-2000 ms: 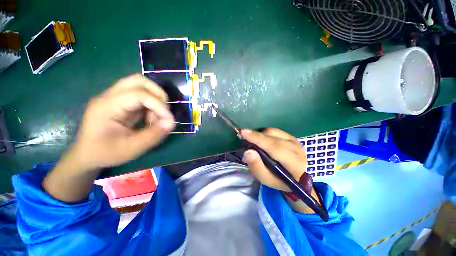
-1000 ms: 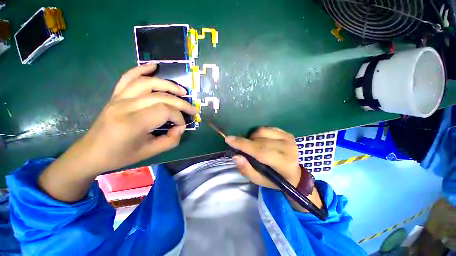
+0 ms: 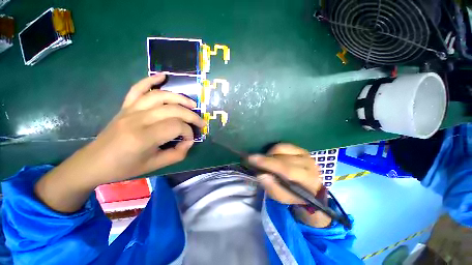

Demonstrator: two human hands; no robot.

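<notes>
Three LCD modules with orange flex cables stand in a column, the top one (image 3: pixel 174 55) uncovered. Yellow-white side flex tails (image 3: pixel 220 85) stick out to their right. My left hand (image 3: pixel 155 121) lies over the lower two, fingertips on the screens and by the lowest flex cable, thumb and a curled finger pinched together. A thin solder wire (image 3: pixel 62 139) trails from the left towards this hand; its end is hidden. My right hand (image 3: pixel 290 173) grips the black soldering iron (image 3: pixel 297 190), blurred, its tip just right of and below the lowest module.
A stack of LCD modules (image 3: pixel 39 37) lies at upper left, others at the left rim. The fume fan (image 3: pixel 375 28) and white tub (image 3: pixel 403 105) are at right. Below the bench edge are a red bin (image 3: pixel 123 190), a tray of parts (image 3: pixel 327 163) and a blue bin (image 3: pixel 367 158). A blue sleeve (image 3: pixel 453 176) shows at right.
My left hand has come down onto the lower modules from its raised position two seconds ago. The iron tip has drawn away from the lowest side flex tail, down towards the module's lower right corner.
</notes>
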